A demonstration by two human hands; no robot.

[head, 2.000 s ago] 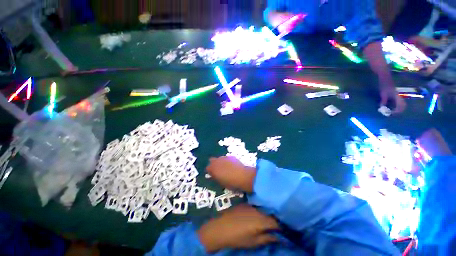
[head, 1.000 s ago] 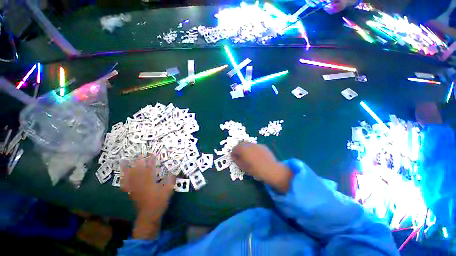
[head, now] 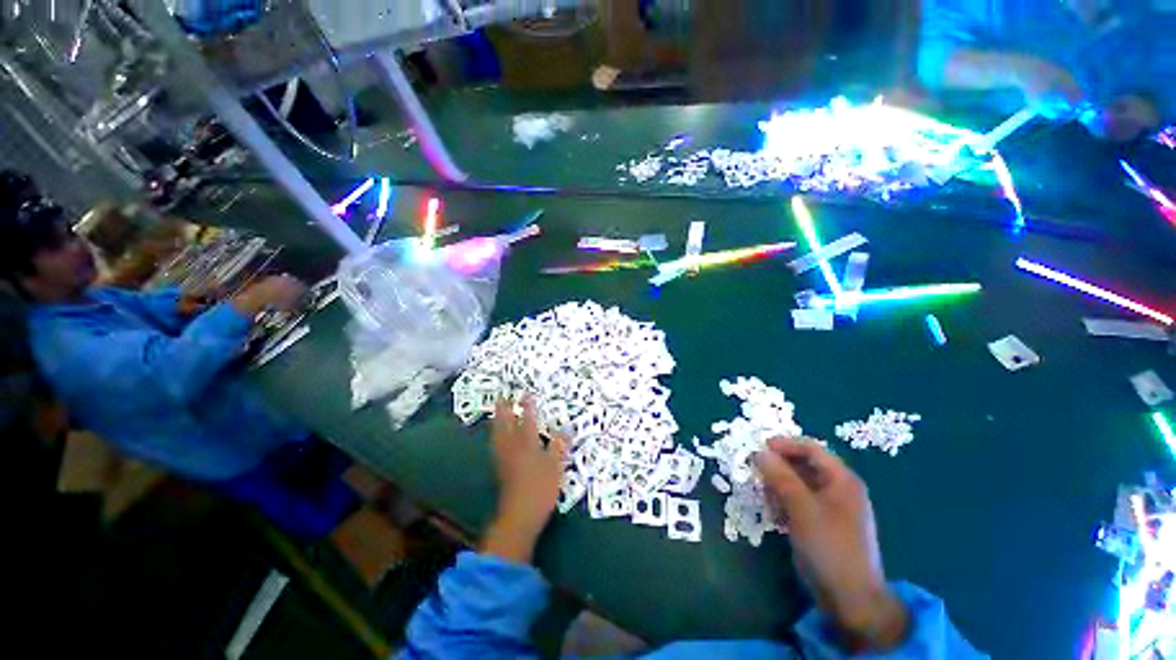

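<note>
A big heap of white square plates [head: 587, 368] with dark openings lies in front of me. My left hand [head: 524, 467] rests at the heap's near left side, fingers pointing into the plates; whether it holds one cannot be told. A pile of small white inserts [head: 751, 419] lies right of the heap. My right hand [head: 819, 503] is over the pile's right edge with thumb and fingertips close together; any piece between them is too small to tell. A smaller pile of white inserts [head: 878, 431] lies further right.
A clear plastic bag [head: 419, 316] lies left of the heap. Lit sticks [head: 903, 294] and loose plates [head: 1014, 352] lie beyond my hands. A glowing heap [head: 1148, 580] is at the right edge. A person in blue [head: 142, 374] sits at the left; another is across the table.
The view has swung left, so things appear further right and the person at left shows. My left hand has come from near the front edge onto the plate heap. My right hand stays by the inserts.
</note>
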